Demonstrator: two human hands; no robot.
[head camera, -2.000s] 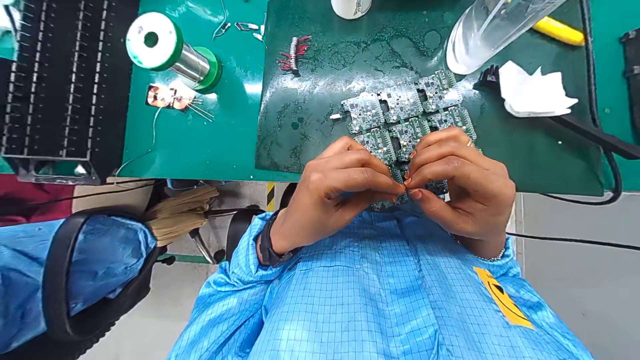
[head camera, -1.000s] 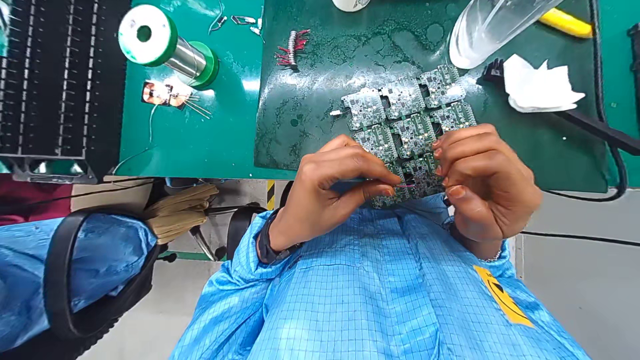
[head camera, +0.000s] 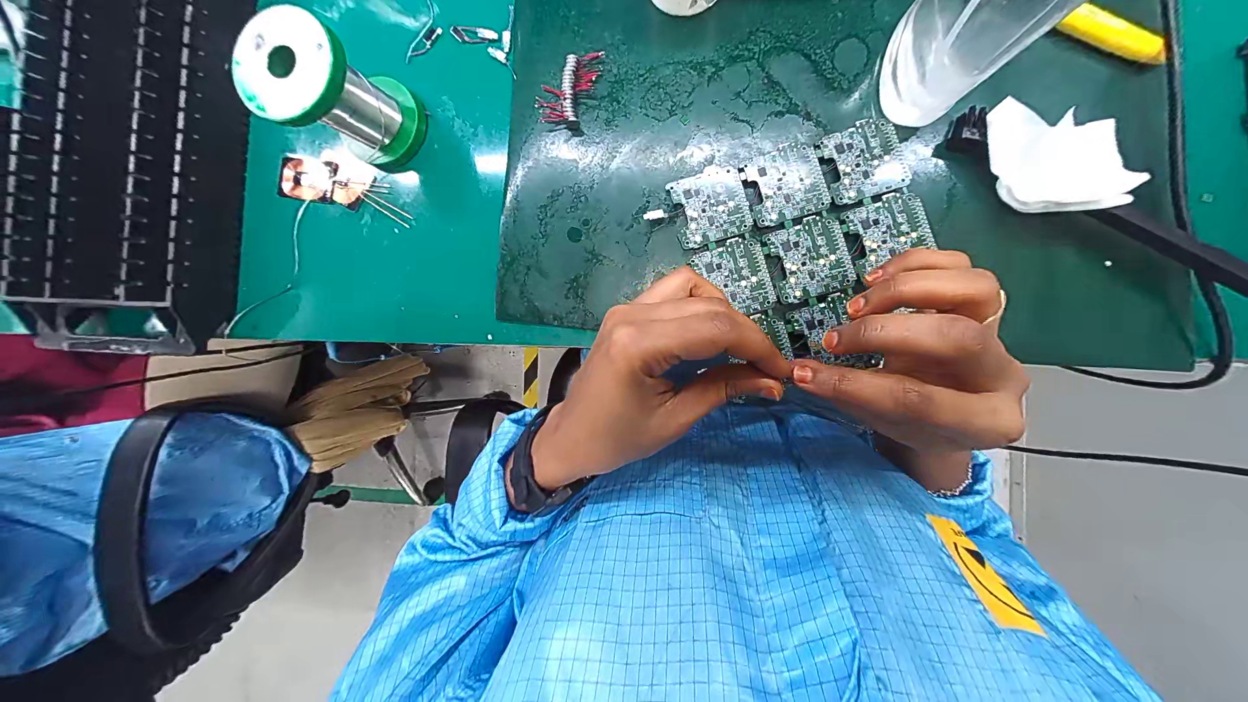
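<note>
A panel of several joined green circuit boards lies on the dark green mat. Over its near edge, my left hand has thumb and index finger pinched together; whatever is between them is too small to make out. My right hand touches the left fingertips with its index finger or thumb, its other fingers spread over the boards' right side. The nearest boards are partly hidden under both hands. Farther back on the mat lies a bundle of short red wires around a pale core.
A solder wire spool and a small copper-coloured part are on the left of the table, beside a black slotted rack. At right are a clear container, white tissue, a black-handled brush and a yellow object.
One second ago my hands were apart over the near boards; my right hand has moved left, and the fingertips now meet, as they did two seconds ago.
</note>
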